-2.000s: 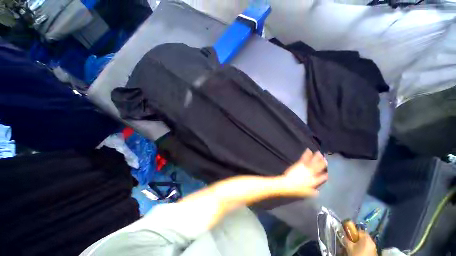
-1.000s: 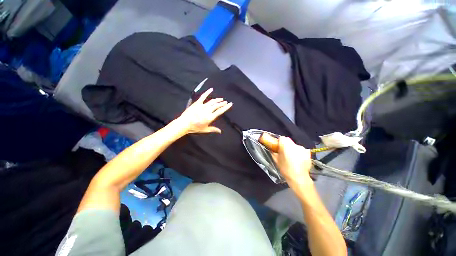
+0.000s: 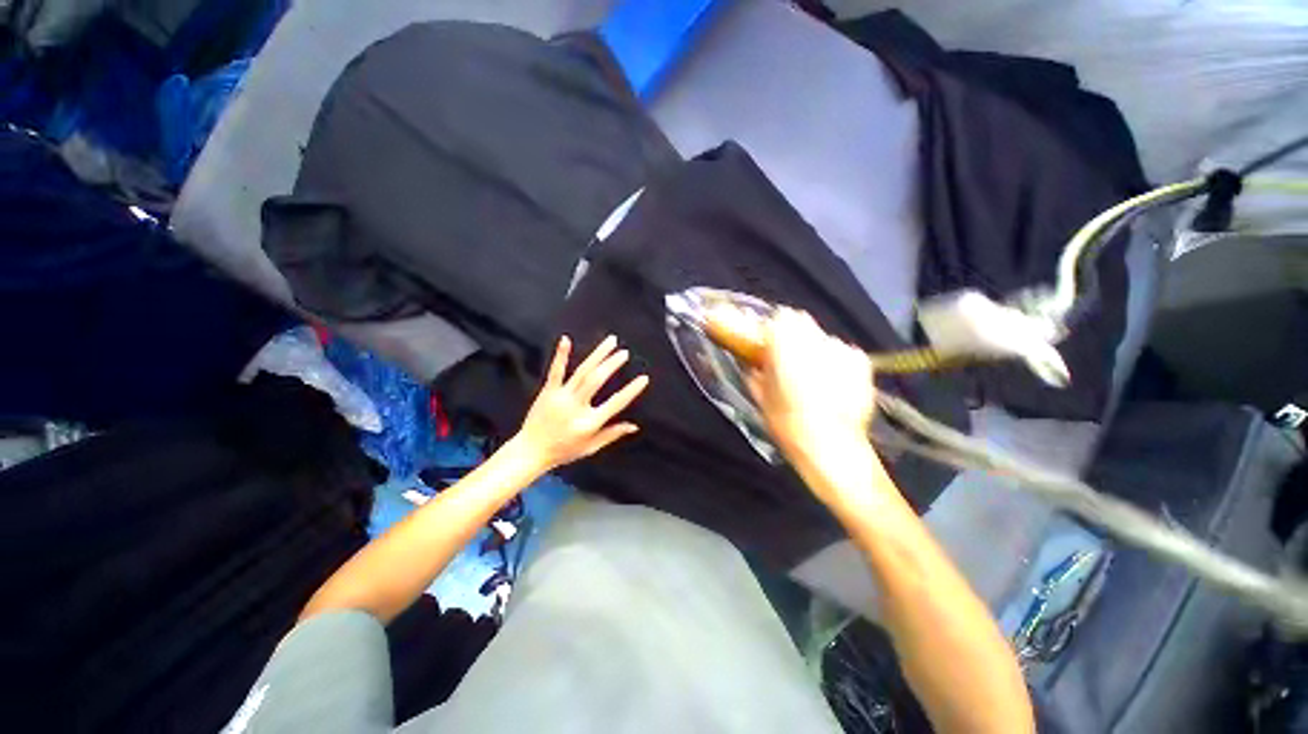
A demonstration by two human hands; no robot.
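Observation:
A black garment (image 3: 474, 172) lies spread over the grey padded table, with a pale strip showing near its middle. My left hand (image 3: 574, 413) rests on the cloth near its front edge, fingers spread, holding nothing. My right hand (image 3: 812, 376) is closed around the orange-brown handle of the steam iron (image 3: 717, 376). The iron's silver pointed body is on the garment, tip towards the far left. A pale hose (image 3: 1090, 505) and a yellow-green line (image 3: 1105, 230) with a white wrapped joint (image 3: 990, 333) run right from the iron.
A second black garment (image 3: 1019, 158) lies at the table's far right. A blue bar (image 3: 653, 40) is at the far edge. Dark garments (image 3: 158, 574) are piled at left, with blue plastic (image 3: 402, 416) beside them. A grey box (image 3: 1176, 502) stands at right.
Over two seconds, my right hand has brought the iron from the lower right onto the garment. My left hand has moved from the garment's right end to its front middle, lately towards me.

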